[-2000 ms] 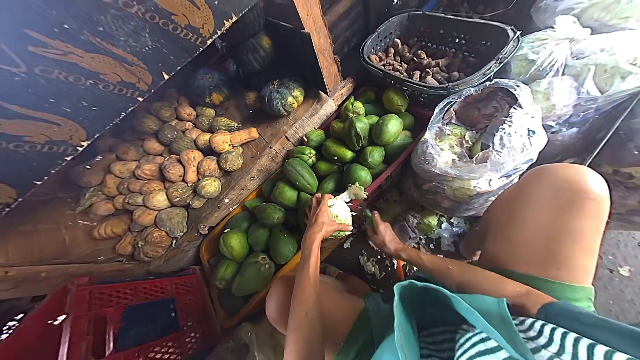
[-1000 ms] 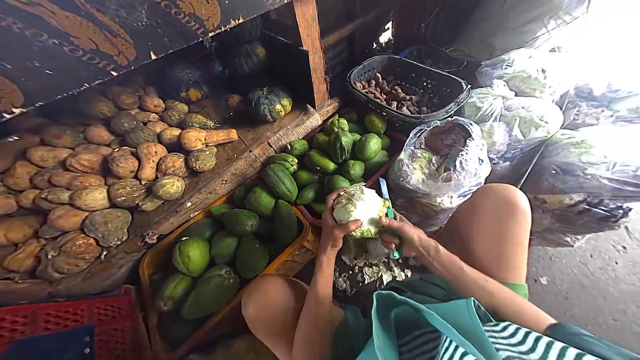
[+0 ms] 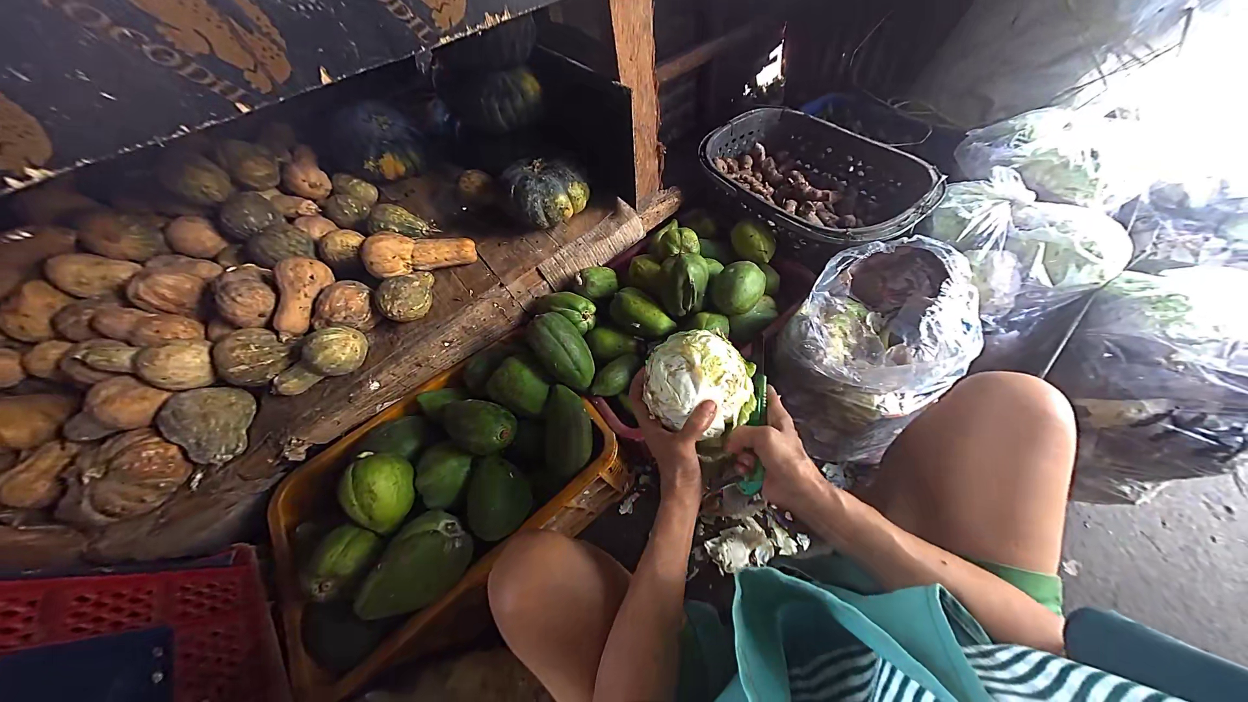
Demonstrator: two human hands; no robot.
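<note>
A pale, round cauliflower or cabbage head (image 3: 698, 378) rests in my left hand (image 3: 673, 434), whose fingers and thumb cup its left and lower side. On its right, my right hand (image 3: 777, 450) is closed around a green-handled knife (image 3: 757, 478), held close to the leafy edge; the blade is hard to make out. Below both hands, pale leaf trimmings (image 3: 746, 544) lie on the ground between my knees.
An orange crate (image 3: 285, 526) of green papayas stands at left, with more papayas (image 3: 738, 287) beyond my hands. Squashes (image 3: 244, 297) cover a wooden platform. A black basket (image 3: 824, 234) holds brown roots. Plastic bags of vegetables (image 3: 882, 341) stand at right; a red crate (image 3: 214, 604) is lower left.
Two seconds ago my right hand was apart from the pale head, to its right; now it is close against it with the knife. The view has shifted.
</note>
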